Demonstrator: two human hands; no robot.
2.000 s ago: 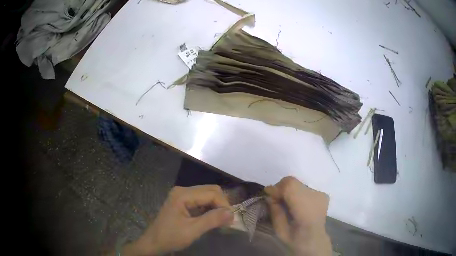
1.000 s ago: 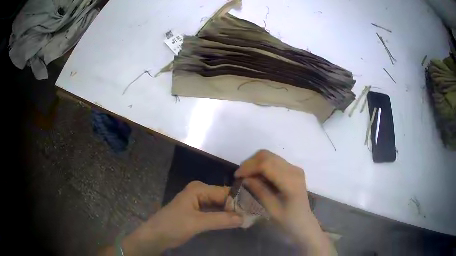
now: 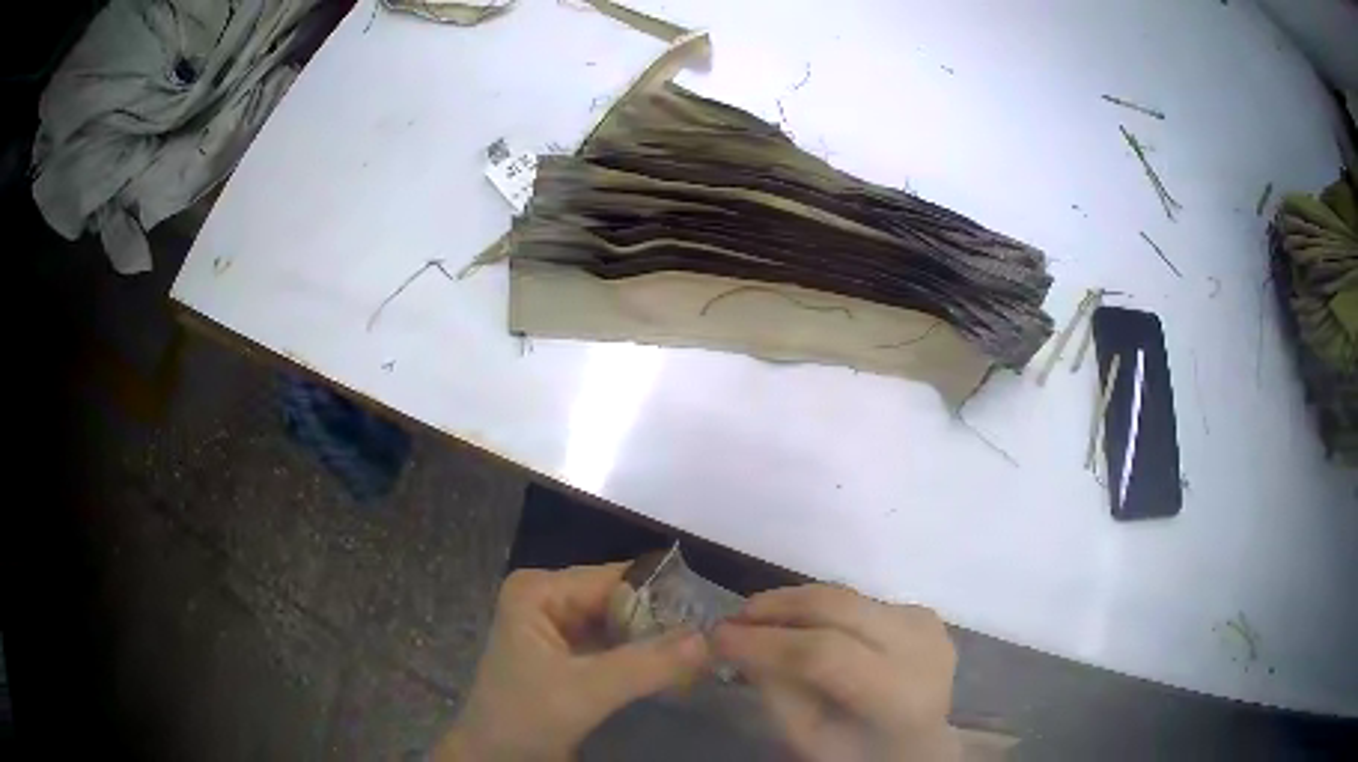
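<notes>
A small cloth piece (image 3: 678,593), greyish and khaki with a pointed upper corner, is pinched between both hands below the table edge. My left hand (image 3: 574,648) holds its left side between thumb and fingers. My right hand (image 3: 849,655) grips its right side, with the fingertips close to the left thumb. The rest of the piece is hidden by the hands. A stack of band pieces (image 3: 745,305), khaki and dark brown, lies fanned on the white table, with a white ticket (image 3: 511,176) at its left end.
A black smartphone (image 3: 1138,432) with thin trimmings on it lies right of the stack on the white table (image 3: 775,432). A tied olive bundle (image 3: 1323,283) is at the right edge. A pale grey garment pile (image 3: 142,119) is at the upper left. Thread ends are scattered about.
My right hand has come down from above the piece to its right side. The piece's pointed corner now stands up between the hands. The view has shifted slightly.
</notes>
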